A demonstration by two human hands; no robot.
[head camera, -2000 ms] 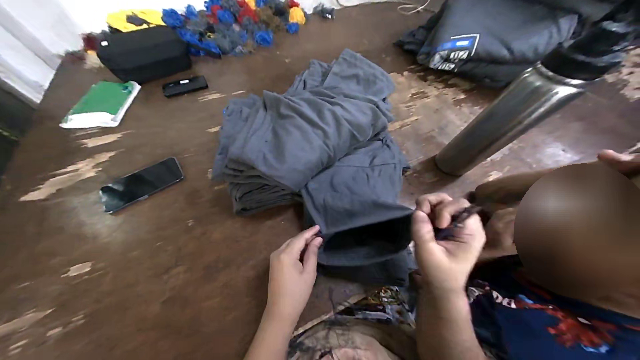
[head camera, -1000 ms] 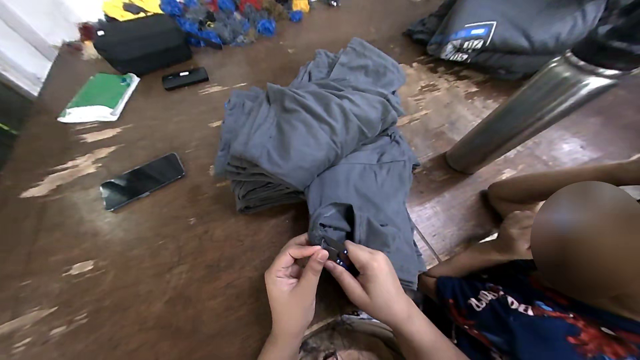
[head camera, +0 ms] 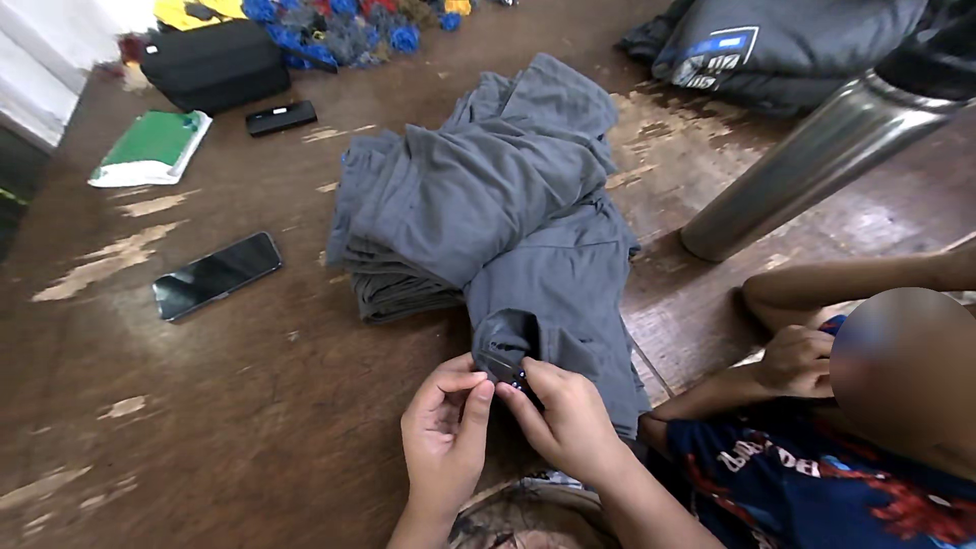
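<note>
A heap of folded grey cloth garments (head camera: 473, 191) lies in the middle of the wooden table. One grey garment (head camera: 553, 282) hangs from its near side toward me, with a gathered, open end. My left hand (head camera: 450, 427) pinches the edge of that end between thumb and finger. From the other side, my right hand (head camera: 560, 415) grips the same edge and a small dark object (head camera: 517, 377), perhaps a thread snipper, mostly hidden by the fingers. The fingertips of both hands are almost touching.
A person (head camera: 793, 457) sits close at my right. Behind them a steel bottle (head camera: 801, 175) stands near a dark folded garment (head camera: 793, 46). To the left lie a smartphone (head camera: 219, 276), a green-and-white packet (head camera: 152, 145), a black device (head camera: 280, 118) and a black case (head camera: 217, 65). Colourful scraps (head camera: 343, 30) lie behind.
Since two seconds ago my right hand has come left, beside my left hand. The garment's end, held wide then, is now gathered between my fingers. The seated person's arm has moved.
</note>
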